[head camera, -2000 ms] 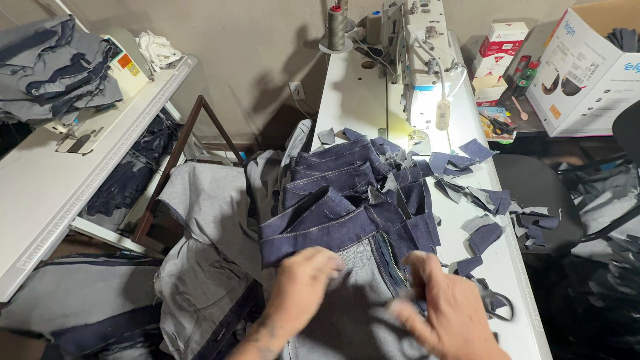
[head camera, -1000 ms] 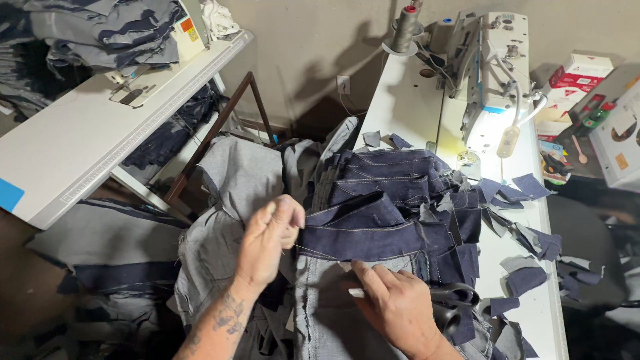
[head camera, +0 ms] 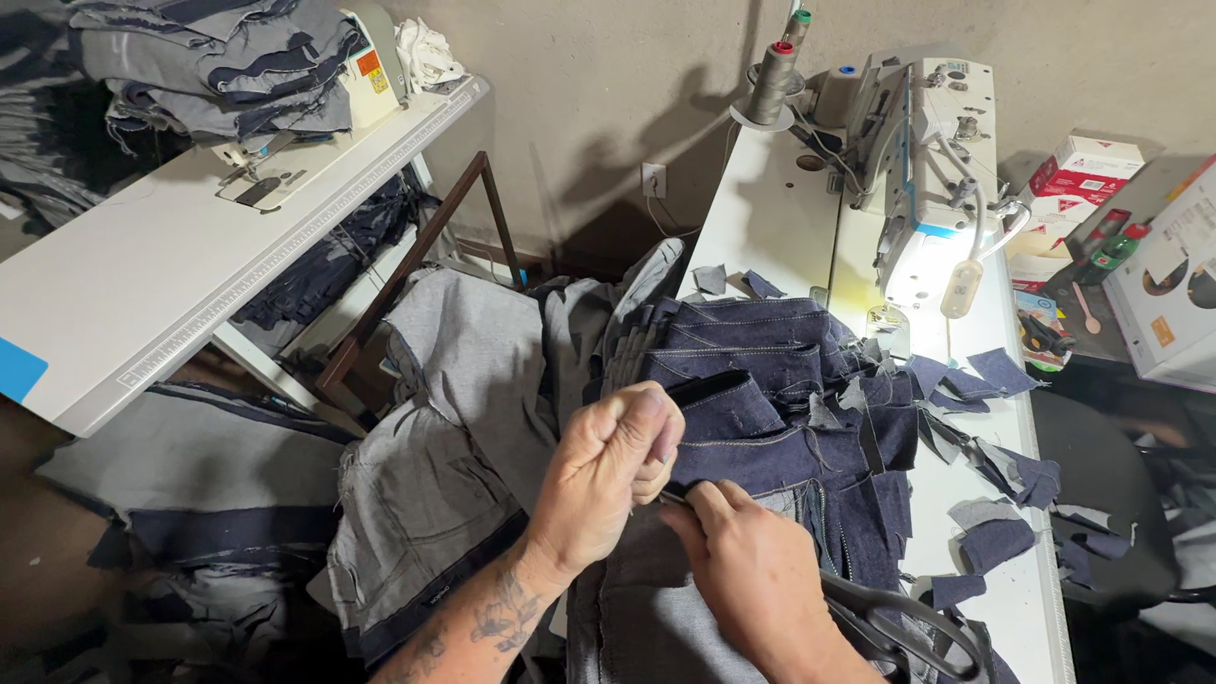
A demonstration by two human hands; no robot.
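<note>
Dark blue denim garments (head camera: pixel 741 332) with pale stitching lie overlapped on the white sewing table. My left hand (head camera: pixel 613 465), in a fist, is at the left end of a denim waistband (head camera: pixel 750 463); the fingers hide what they grip. Close to its right, my right hand (head camera: pixel 750 560) pinches the lower edge of the waistband. Black-handled scissors (head camera: pixel 902 617) lie beside my right wrist, their blades hidden. A zipper (head camera: pixel 845 532) runs down the garment from the waistband. The grey inner side of the denim (head camera: pixel 655 617) shows below my hands.
An industrial sewing machine (head camera: pixel 940 190) with its lamp lit stands behind the garments, beside a thread cone (head camera: pixel 769 85). Denim scraps (head camera: pixel 997 541) are scattered along the right edge. Another sewing table (head camera: pixel 142 275) at left bears piled denim (head camera: pixel 218 66). Boxes (head camera: pixel 1073 199) stand at right.
Since two seconds ago, my hands have come close together at the waistband; my left hand has closed into a fist. The view has shifted left.
</note>
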